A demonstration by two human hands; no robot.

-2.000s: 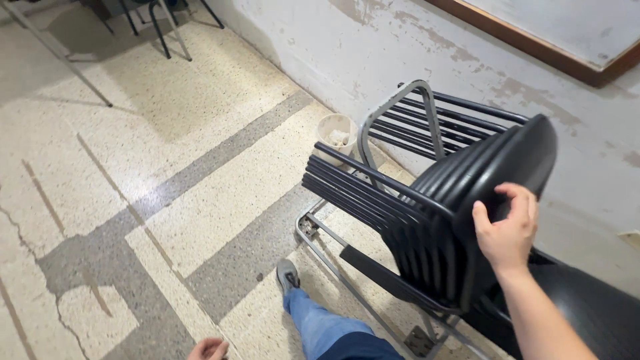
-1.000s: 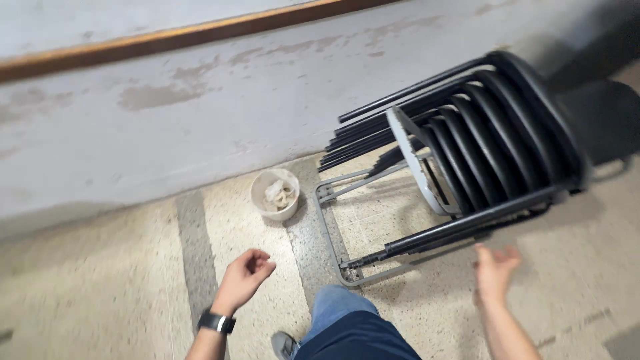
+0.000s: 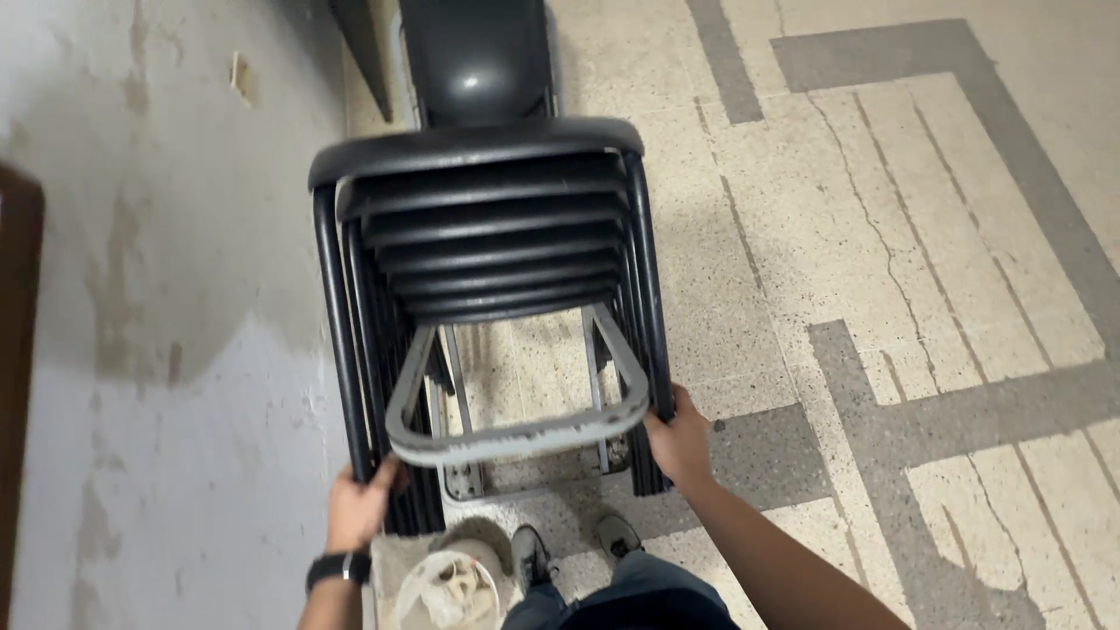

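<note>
A stack of black chairs (image 3: pixel 490 137) with tubular metal legs stands in front of me, several seats nested together. My left hand (image 3: pixel 363 500) grips the lower end of a black leg tube on the left side of the stack. On the right side, my right hand (image 3: pixel 681 437) holds the outer black leg tube near its end. Between my hands, a scuffed grey metal loop frame (image 3: pixel 525 442) juts out toward me. Fingers of both hands are partly hidden behind the tubes.
The stained, peeling wall (image 3: pixel 219 420) runs close along the left. By my feet, left of my shoes, sits a white bucket (image 3: pixel 451 591) with debris in it. Another black chair (image 3: pixel 477 57) lies beyond the stack. Patterned terrazzo floor (image 3: pixel 744 350) stretches to the right.
Both hands, apart from the stack one second ago, now hold its leg tubes on either side. The view has turned strongly, so the wall is now at left.
</note>
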